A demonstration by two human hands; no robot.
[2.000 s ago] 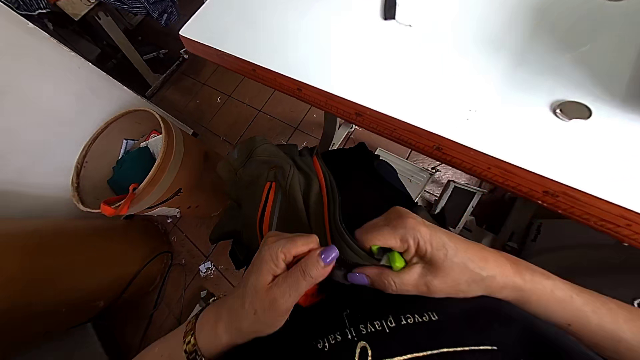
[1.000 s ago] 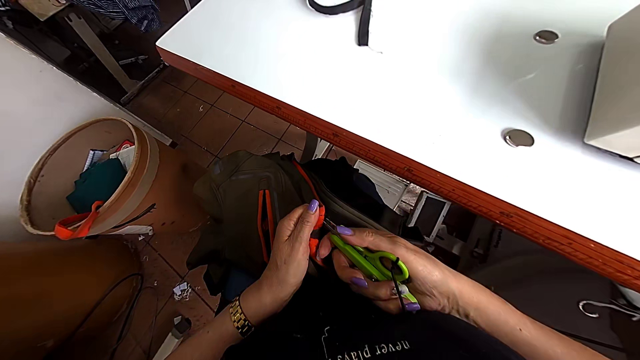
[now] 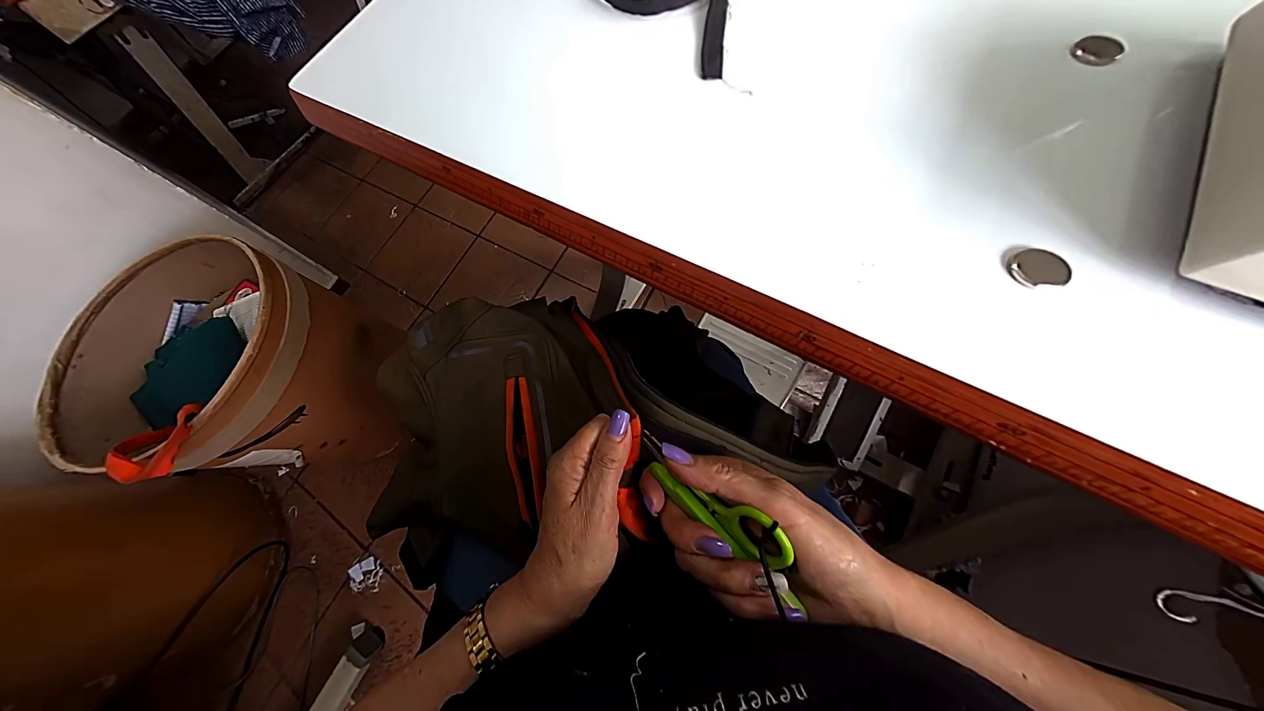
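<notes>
An olive-green jacket [image 3: 474, 405] with orange zip trim and a dark lining lies across my lap, below the table edge. My left hand [image 3: 588, 494], a gold-coloured watch on its wrist, pinches the jacket's orange-edged part between thumb and fingers. Close beside it on the right, my right hand [image 3: 750, 533] grips small green-handled scissors [image 3: 726, 518], a black cord hanging from one handle loop. Their blades point up-left at the orange edge near my left thumb; the tips are mostly hidden, so whether they touch the cloth is unclear.
A white table [image 3: 790, 197] with a red-brown edge spans the upper right, bearing a black strip [image 3: 713, 39] and a pale machine part [image 3: 1229, 168]. At left stands a round bin [image 3: 286, 365] of fabric scraps. A metal hook [image 3: 1180, 604] is at lower right.
Two seconds ago the scissors were mostly covered by my right hand; now their green handles show and the blades point at the orange edge. My left hand has turned more upright.
</notes>
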